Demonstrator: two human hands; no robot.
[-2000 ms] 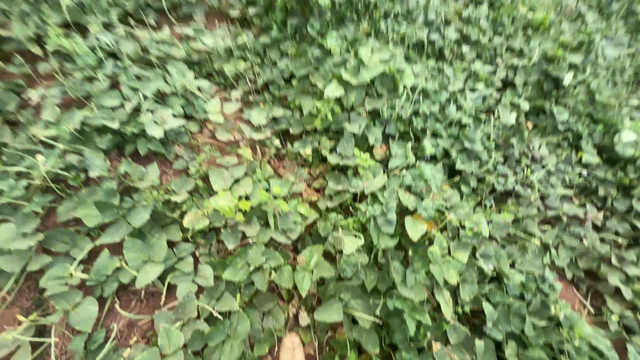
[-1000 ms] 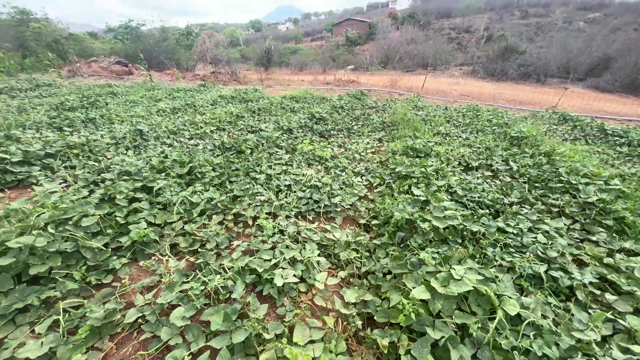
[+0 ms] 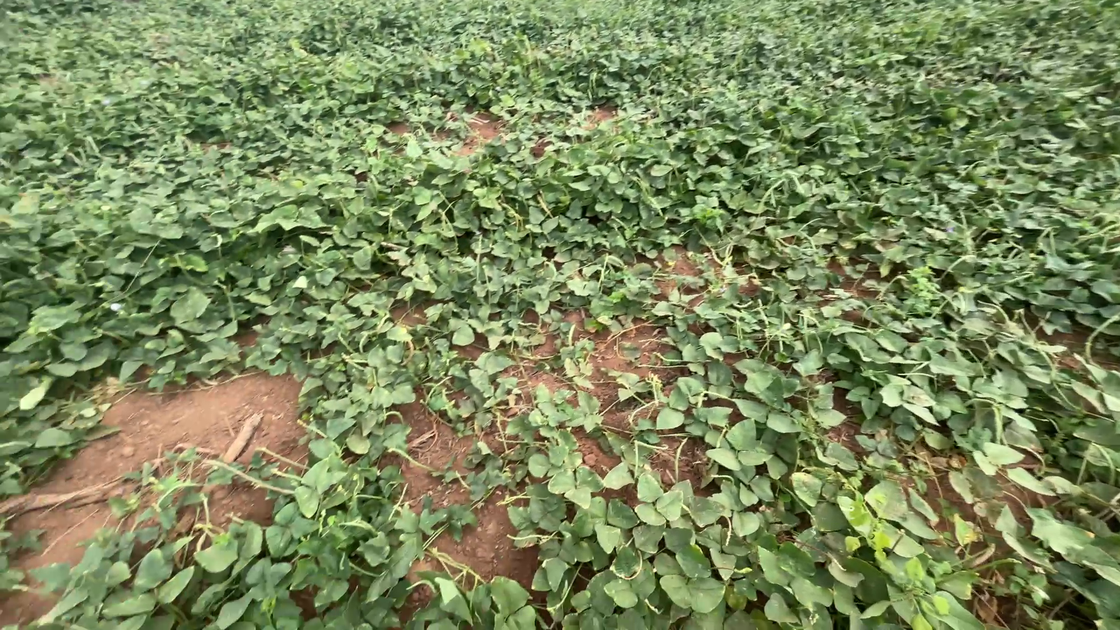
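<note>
Neither my left hand nor my right hand is in view. Low leafy vines [image 3: 691, 507] with broad green leaves spread over the ground through the whole head view. Some leaves at the lower right [image 3: 884, 525] are paler and yellow-green. Thin stems run between the plants.
Bare reddish soil [image 3: 206, 416] shows at the lower left, with a short dry stick [image 3: 242, 438] lying on it. A longer dry branch [image 3: 66, 497] lies by the left edge. Smaller soil patches [image 3: 490, 538] show between the vines.
The view has tilted down from the wider field, so the dirt strip, building and hills seen a second ago are out of frame.
</note>
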